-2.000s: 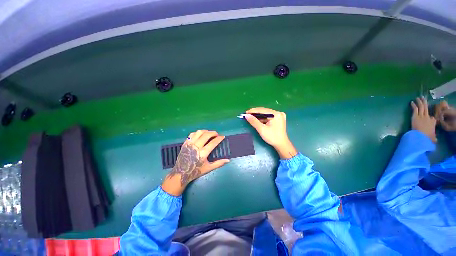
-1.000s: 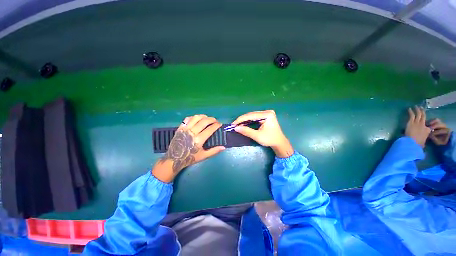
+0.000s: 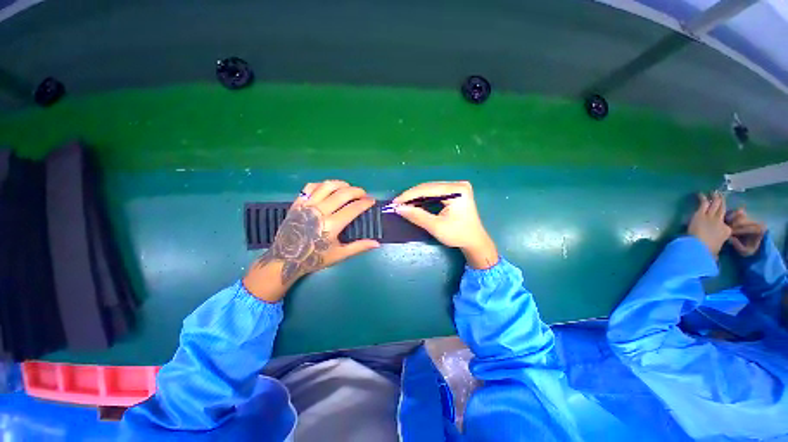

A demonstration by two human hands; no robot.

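The slotted foam tray [image 3: 265, 226] lies flat on the green bench in front of me, a dark strip with narrow slots. My left hand [image 3: 313, 229] rests over its middle, fingers spread, pressing on it. My right hand [image 3: 449, 217] holds the tweezers [image 3: 428, 202], which have a dark handle and bright tips. The tips are at the tray's upper edge, near the last visible slots and beside my left fingertips. Whether the tips grip a small piece is too small to tell. My hand hides part of the slots.
Round black units [image 3: 476, 88] stand spaced along the back of the bench. A stack of dark foam strips [image 3: 76, 250] is at the left, with a red bin [image 3: 91, 381] below it. Another person's hands [image 3: 710, 223] work at the right beside a pale bar [image 3: 759, 176].
My right hand has come down from beyond the tray, bringing the tweezer tips to it. My left hand stays on the tray. The view has shifted, so things sit higher and farther left.
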